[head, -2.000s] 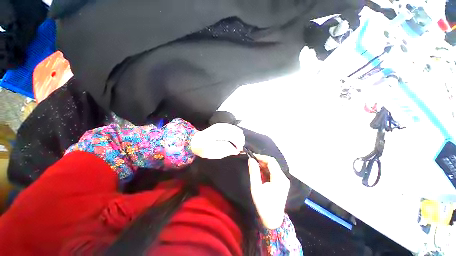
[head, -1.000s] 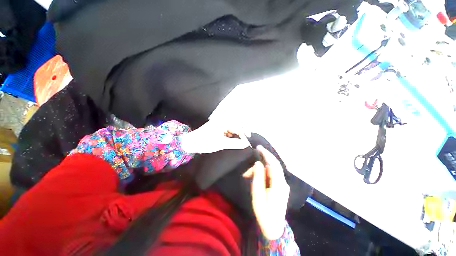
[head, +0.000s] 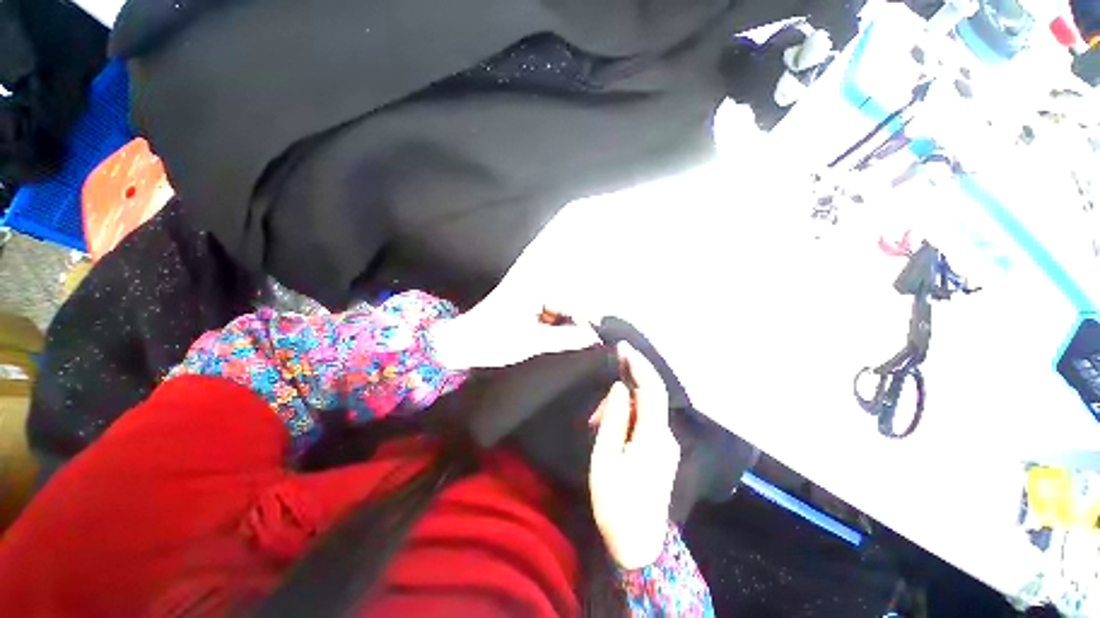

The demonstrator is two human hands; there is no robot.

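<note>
A black fabric piece (head: 543,417) lies over my lap and reaches up to the table's edge. My left hand (head: 519,338) is overexposed and blends into the white table; its fingers pinch the top of the fabric. My right hand (head: 633,453) is just right of it, fingertips at the same spot on the fabric. A thin dark and reddish thing shows between the right fingers, perhaps thread snips; it is too small to tell.
Black shears (head: 905,362) lie on the white table (head: 772,314). A large black cloth pile (head: 446,157) fills the upper left. A blue-striped white machine (head: 1013,242) and a yellow item (head: 1062,495) are at the right. An orange seat-like piece (head: 121,199) stands at the left.
From two seconds ago, my left hand has opened out from a rounded grip and shifted slightly left. My right hand has moved slightly left, and its fingers have changed pose.
</note>
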